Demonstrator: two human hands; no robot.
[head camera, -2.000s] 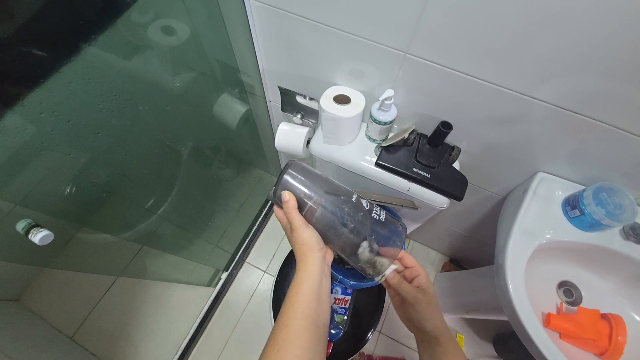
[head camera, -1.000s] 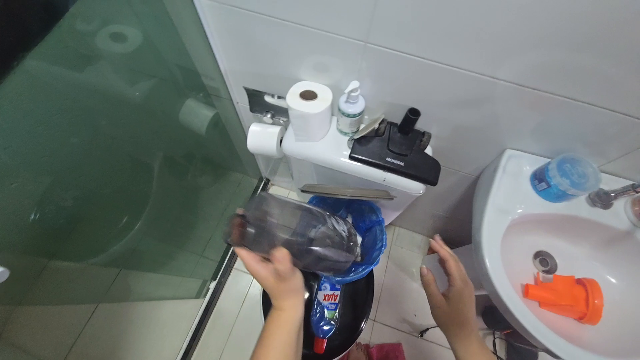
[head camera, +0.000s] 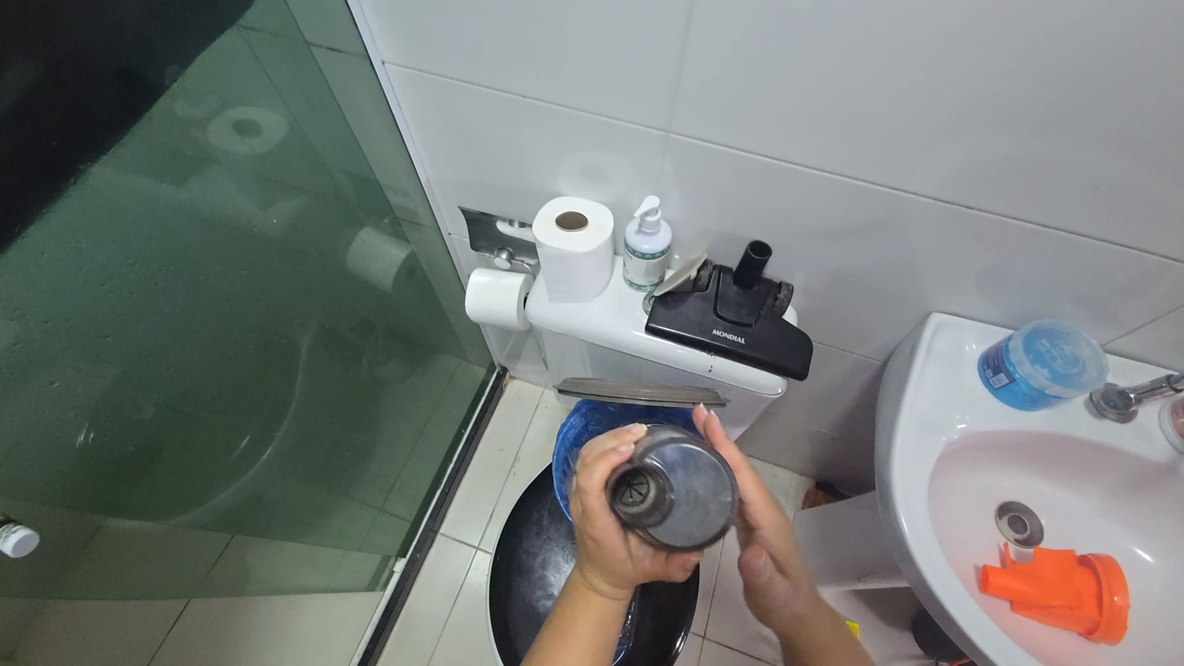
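Note:
A smoky clear plastic vacuum dust container (head camera: 689, 481) is held end-up over a blue-lined bin (head camera: 578, 430), its round base with an off-centre port facing the camera. My left hand (head camera: 610, 518) wraps around its left side. Against or close beside its right side is my right hand (head camera: 763, 536), fingers extended; whether they touch it is unclear. The container's far end, pointing down, is hidden, as is most of the bin's inside. Below lies a round black surface (head camera: 536, 564), partly covered by my forearms.
A Mondial vacuum floor head (head camera: 731, 319), a pump bottle (head camera: 647, 245) and a toilet roll (head camera: 573, 250) stand on the white cistern (head camera: 592, 324). An orange plastic part (head camera: 1059, 592) lies in the sink (head camera: 911, 462), with a blue gel tub (head camera: 1041, 365) on its rim. Glass shower panel (head camera: 231, 324) at left.
The container was tilted sideways and now points steeply down, its base towards the camera. My right hand, apart from it one second ago, has come back beside it.

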